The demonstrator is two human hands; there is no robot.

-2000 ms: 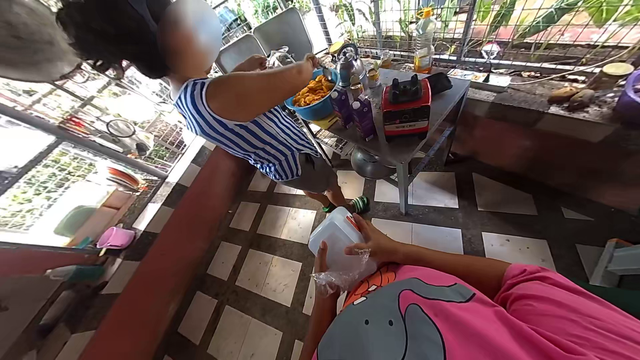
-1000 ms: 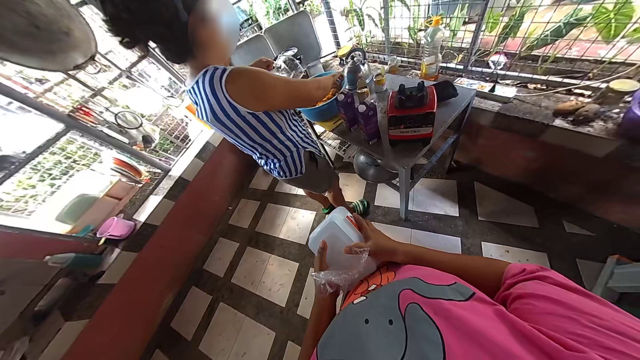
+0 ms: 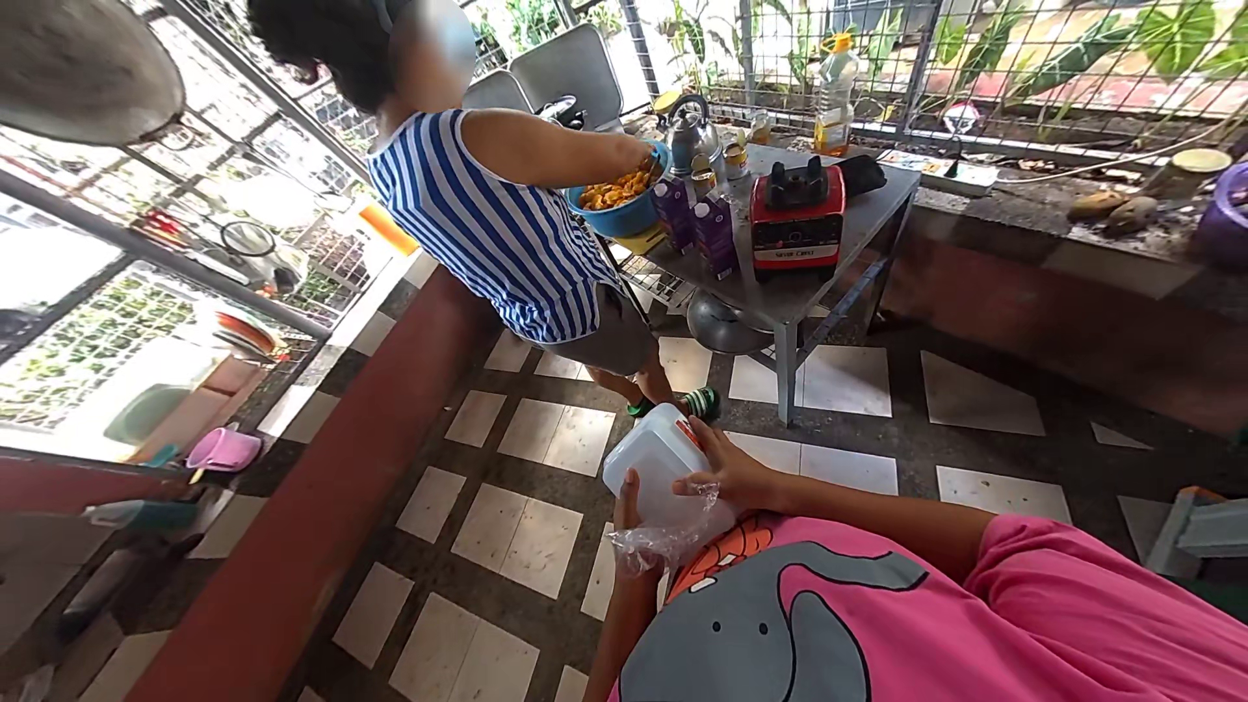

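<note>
A translucent white plastic container (image 3: 653, 458) with rounded corners is held between my hands in front of the pink shirt. My left hand (image 3: 634, 522) grips its lower left side, partly covered by clear plastic film (image 3: 663, 541). My right hand (image 3: 726, 468) is on its right side, near a red-orange mark on the edge. The film hangs around the container's near end and over both hands. What is inside the container cannot be seen.
A person in a striped top (image 3: 497, 224) stands ahead, one hand in a blue basin (image 3: 629, 214) of orange food pieces. The metal table (image 3: 868, 229) also holds purple cartons (image 3: 715, 239), a red appliance base (image 3: 798, 219), a kettle (image 3: 692, 132) and an oil bottle (image 3: 836, 97).
The other person's arm has shifted over the blue basin. My hands keep the same hold on the container.
</note>
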